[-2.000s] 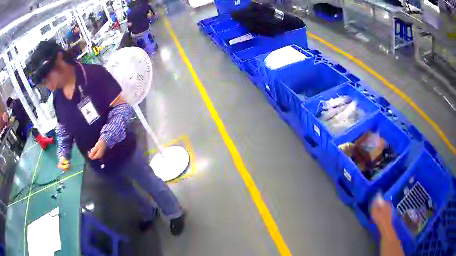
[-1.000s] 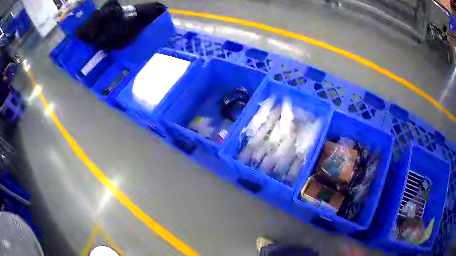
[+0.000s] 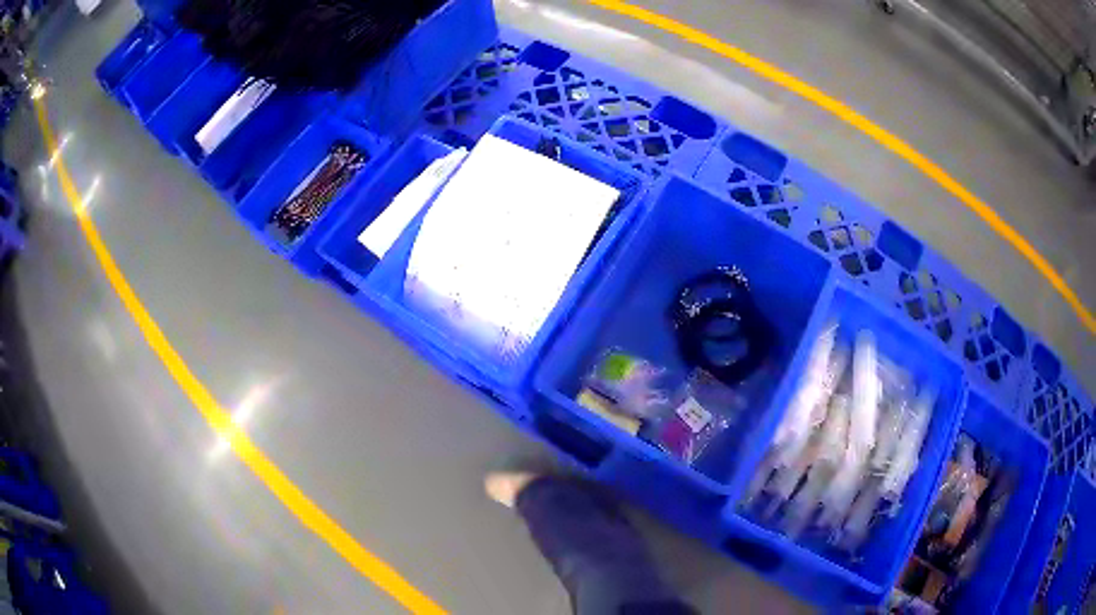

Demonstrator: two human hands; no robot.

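Observation:
Neither of my hands is in view. Blue bins stand in a slanting row before me. One bin (image 3: 769,234) holds a black coiled cable (image 3: 724,322) and small clear bags (image 3: 685,415) with labels. The bin to its right holds long white plastic-wrapped bundles (image 3: 847,439). Large white paper sheets (image 3: 517,234) lie over the bin to its left. Further left, a small bin holds thin brownish pieces (image 3: 320,190), too small to identify. A thick black cable bundle (image 3: 313,36) lies on a bin at the top left.
Blue lattice pallets (image 3: 859,240) lie under and behind the bins. A yellow floor line (image 3: 246,451) runs along the left; another (image 3: 841,114) curves behind. My dark trouser leg and light shoe tip (image 3: 511,487) show at the bottom. A metal frame stands top right.
The view has swung from the aisle, person and bench down to the bins, then shifted along the row. The hand seen at the lower right two seconds ago is out of view.

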